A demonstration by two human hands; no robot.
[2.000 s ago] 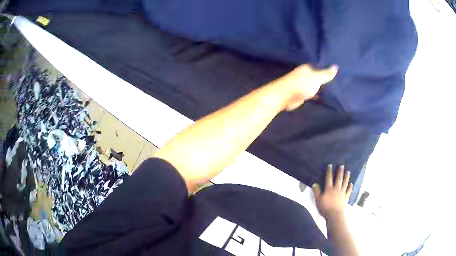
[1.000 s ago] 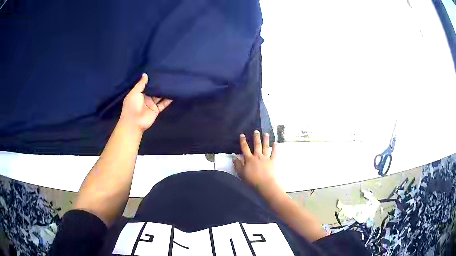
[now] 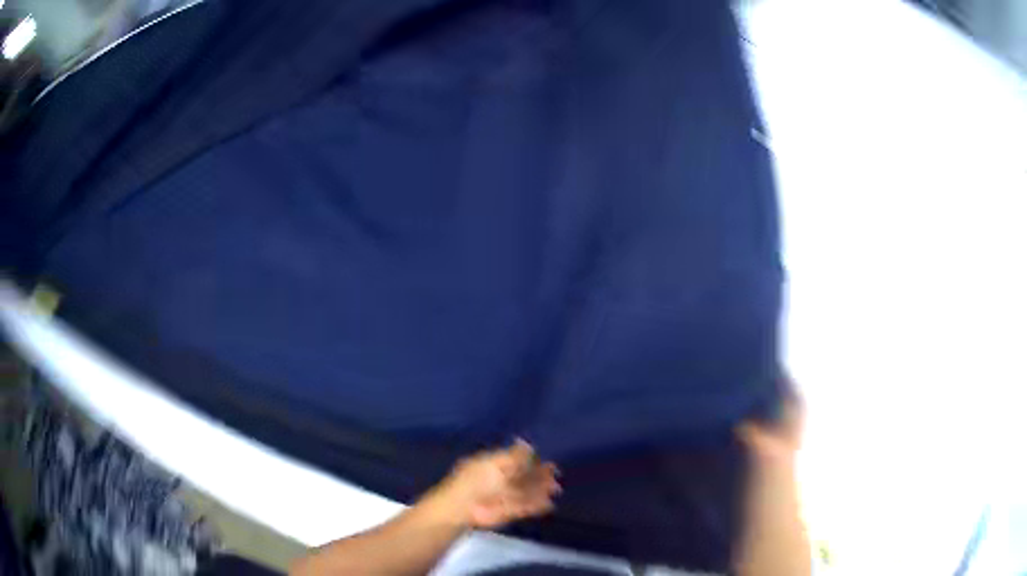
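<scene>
The navy fabric ply (image 3: pixel 439 259) spreads over most of the table, with soft folds. The darker fabric lay (image 3: pixel 664 506) shows along its near edge. My left hand (image 3: pixel 507 486) is over the near edge of the ply, fingers bent; blur hides whether they grip cloth. My right hand (image 3: pixel 775 433) is at the near right corner of the ply, its thumb and fingers closed around the cloth edge, blurred.
The white table (image 3: pixel 901 293) shows at the right and as a strip along the near left. A small yellow block (image 3: pixel 45 299) is at the far left edge. Fabric scraps (image 3: pixel 101 484) are heaped on the floor at lower left.
The view has swung left. The navy top ply now reaches nearer the front edge. My right hand has gone from lying spread at the lay's corner to the ply's corner.
</scene>
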